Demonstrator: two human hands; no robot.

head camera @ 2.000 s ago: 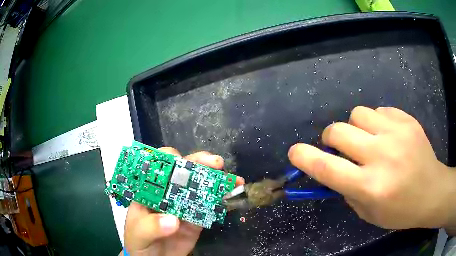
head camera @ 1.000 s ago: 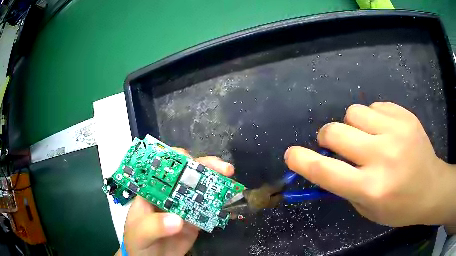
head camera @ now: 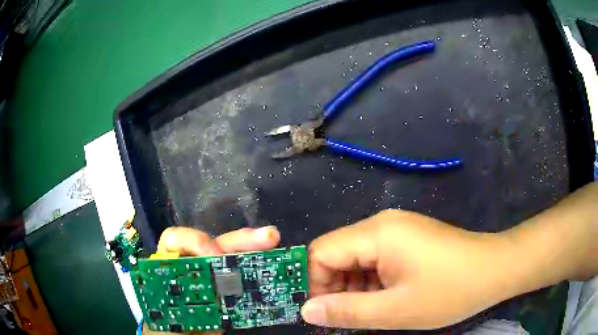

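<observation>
The green circuit board is held low in front of me, solder side up, with its grey square part showing. My left hand is mostly behind the board; its fingers show above the board's far edge. My right hand grips the board's right end, thumb on the near corner. The diagonal cutters lie in the tray beyond the board, blue handles spread and jaws open, with no hand on them.
The black tray has tiny bright clippings scattered on its floor. A second circuit board lies on the white sheet at the left. The green mat is behind. An orange object stands at the lower left.
The cutters have left my right hand and lie in the tray. My right hand has moved down and left onto the board's end. The board has turned nearly level and sits lower.
</observation>
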